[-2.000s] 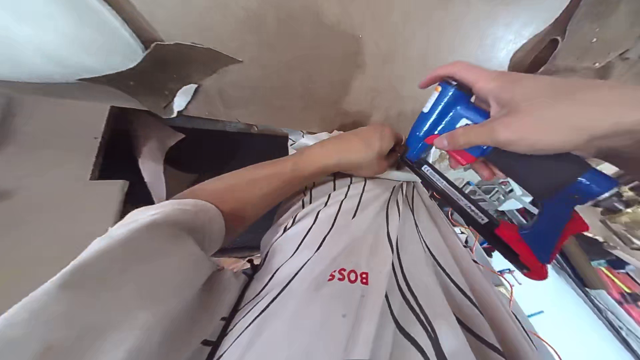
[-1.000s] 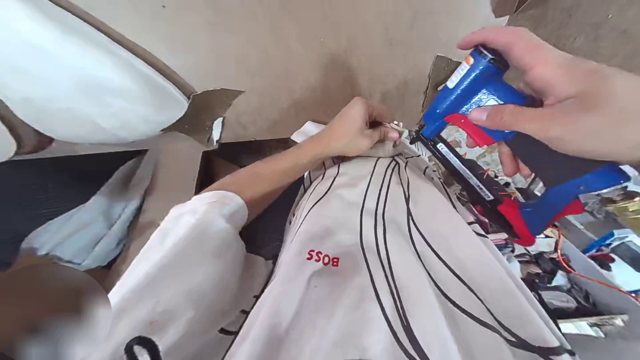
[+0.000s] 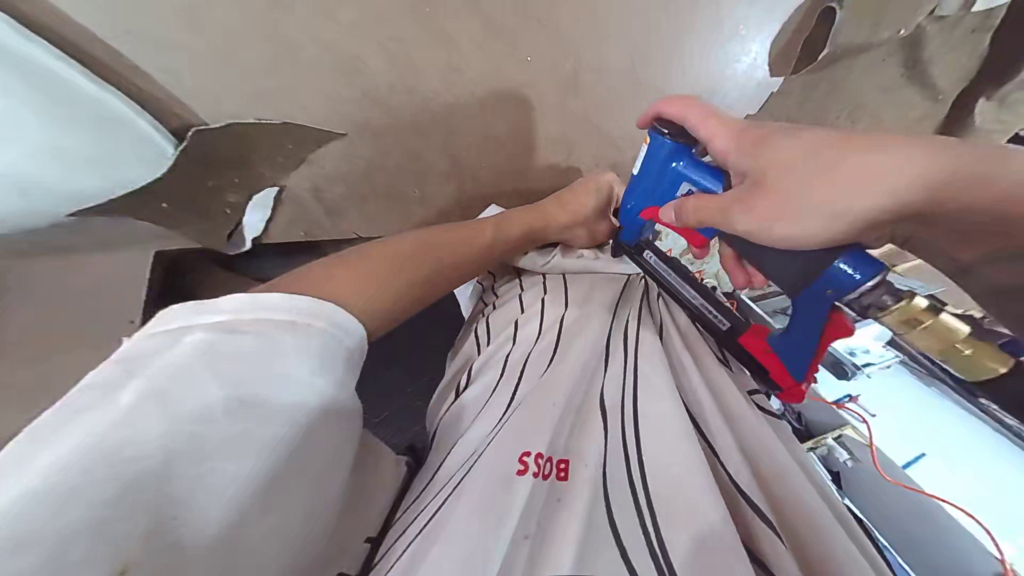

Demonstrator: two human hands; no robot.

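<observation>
My right hand (image 3: 768, 184) grips a blue and red pneumatic staple gun (image 3: 668, 180), a finger at its red trigger. The gun's nose points toward my left hand (image 3: 588, 210), whose fingers are closed on a bunched edge of whitish fabric (image 3: 580, 260) near the brown board (image 3: 400, 104). The gun's black magazine (image 3: 692, 296) slants down to the right, over my striped light shirt (image 3: 552, 400). My left fingertips and the exact spot at the nose are partly hidden.
A torn flap of brown sheet (image 3: 208, 172) sticks out at the left, beside a white rounded surface (image 3: 72, 128). Below it is a dark opening (image 3: 200, 276). At the lower right are an orange hose (image 3: 876, 456) and a brass-coloured fitting (image 3: 952, 340). Torn brown sheet (image 3: 872, 56) lies upper right.
The staple gun's nose has stayed close to my left hand, and both hands have kept their hold. The view has shifted between frames.
</observation>
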